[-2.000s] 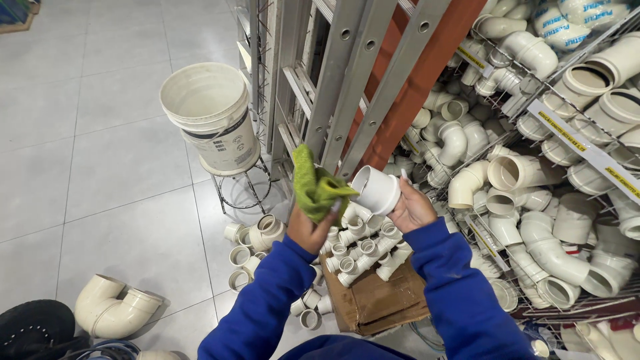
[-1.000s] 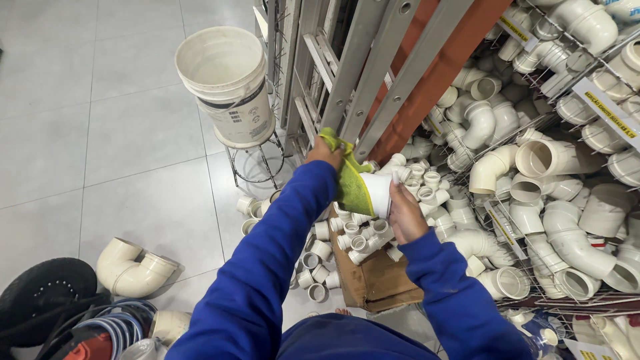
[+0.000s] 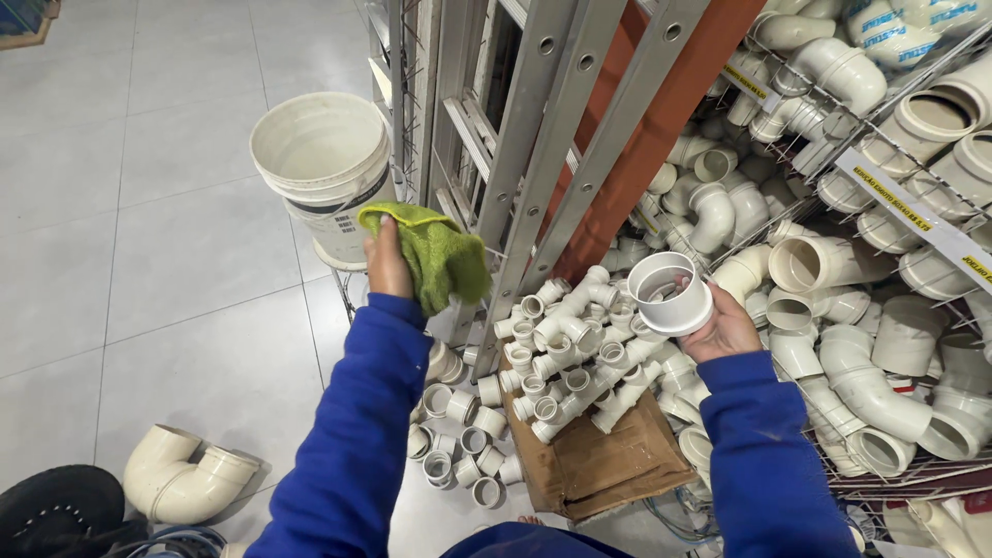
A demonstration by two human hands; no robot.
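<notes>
In the head view, my left hand (image 3: 390,260) grips a green cloth (image 3: 442,260) with a yellow edge, which hangs to the right of the hand, in front of the ladder. My right hand (image 3: 725,325) holds a white plastic pipe fitting (image 3: 670,298), a short wide ring with a flange, its opening tilted up toward me. Cloth and fitting are apart. Below and between the hands, many white branched pipe fittings (image 3: 573,372) are heaped over a cardboard box (image 3: 612,465).
A white bucket (image 3: 322,178) stands on a wire stand at left of the aluminium ladder (image 3: 535,155). Wire shelves (image 3: 883,124) full of pipe fittings fill the right. Small couplings (image 3: 473,439) lie on the floor, with a large U-shaped fitting (image 3: 182,480) and black wheel (image 3: 58,511) at lower left.
One second ago the cloth was against the white fitting; now my left hand has drawn it away to the left. The fitting's opening, covered then, now shows.
</notes>
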